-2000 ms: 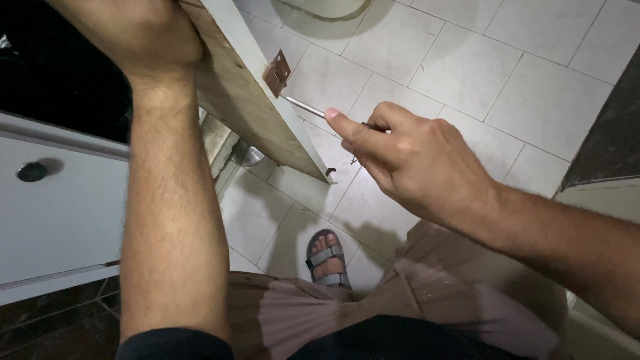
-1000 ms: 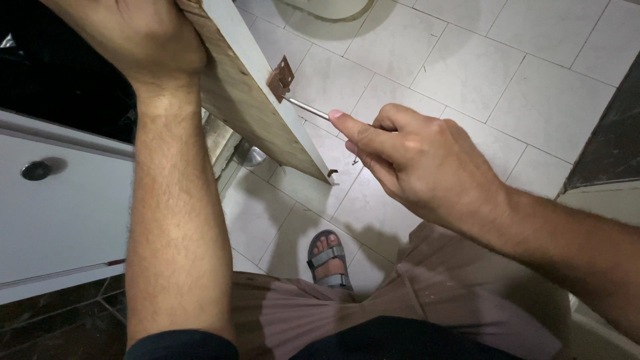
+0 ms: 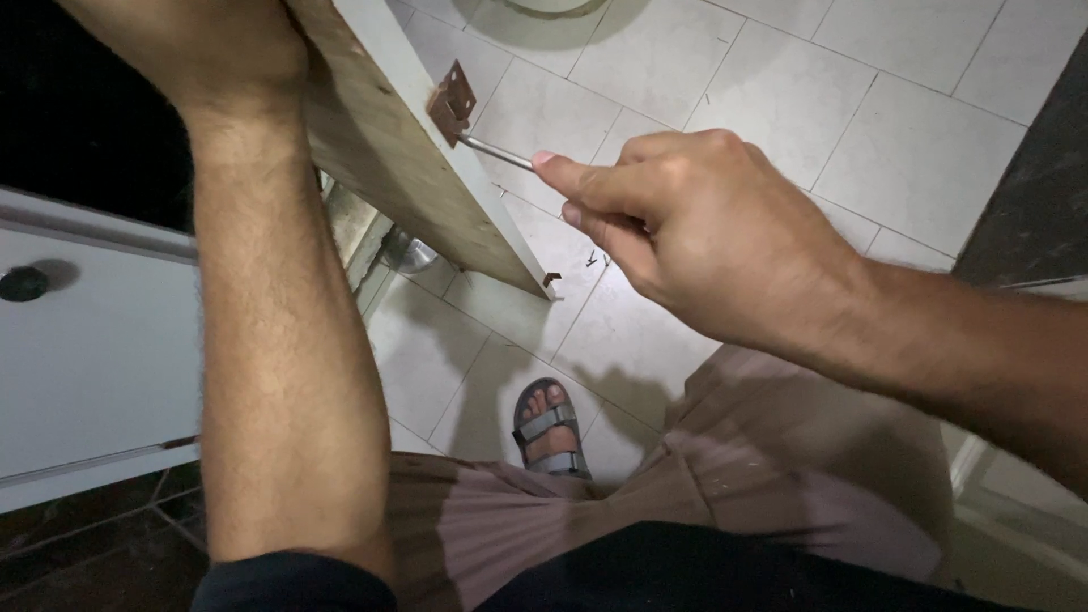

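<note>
My right hand (image 3: 680,221) is closed around a screwdriver, its handle hidden in the palm and the index finger laid along the metal shaft (image 3: 497,153). The shaft's tip meets the lower part of a rusty metal hinge (image 3: 452,102) on the white edge of a wooden door panel (image 3: 408,170). A second small rusty piece (image 3: 552,278) sits near the panel's low corner. At the top left, my left hand (image 3: 229,51) is against the panel's upper part; its fingers are cut off or hidden, so its hold cannot be made out.
A white drawer or cabinet front (image 3: 102,357) with a dark round knob (image 3: 24,283) stands at the left. Small screws (image 3: 592,258) lie on the tiled floor (image 3: 765,93). A shiny metal object (image 3: 412,253) is behind the panel. My sandalled foot (image 3: 548,425) is below.
</note>
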